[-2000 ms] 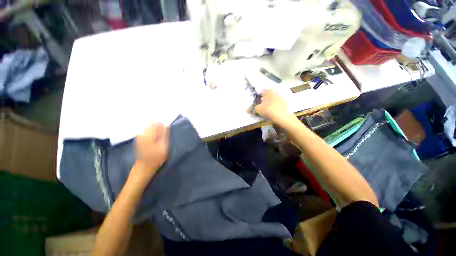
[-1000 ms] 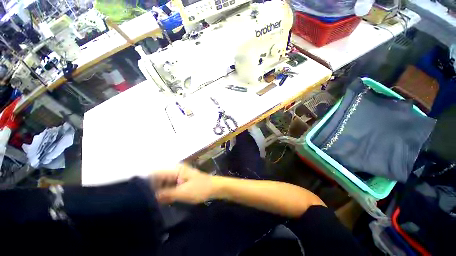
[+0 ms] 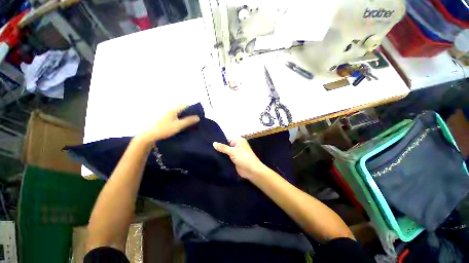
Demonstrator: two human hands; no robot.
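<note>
A dark navy denim panel [image 3: 200, 164] lies over the front edge of the white table [image 3: 149, 67] and hangs over my lap, with a whitish embroidered line on it. Grey-blue cloth shows below it. My left hand [image 3: 167, 126] lies on the panel near its upper corner, fingers towards that corner. My right hand [image 3: 239, 154] pinches the panel's right edge between thumb and fingers. The shears [image 3: 272, 97] lie on the table to the right, with patterned handles near the wooden edge. The sewing machine [image 3: 308, 31] stands behind; no cloth is under its needle.
A dark slim tool [image 3: 300, 70], a tan-brown block [image 3: 336, 85] and small tools [image 3: 357, 73] lie by the machine. A teal basket [image 3: 378, 192] at right holds a grey panel. A red basket [image 3: 419, 33] is at upper right. Cardboard [image 3: 51, 141] stands at left.
The navy panel has come up from the lower left onto the table edge. Both hands are now on it, apart. The shears, held two seconds ago, lie on the table.
</note>
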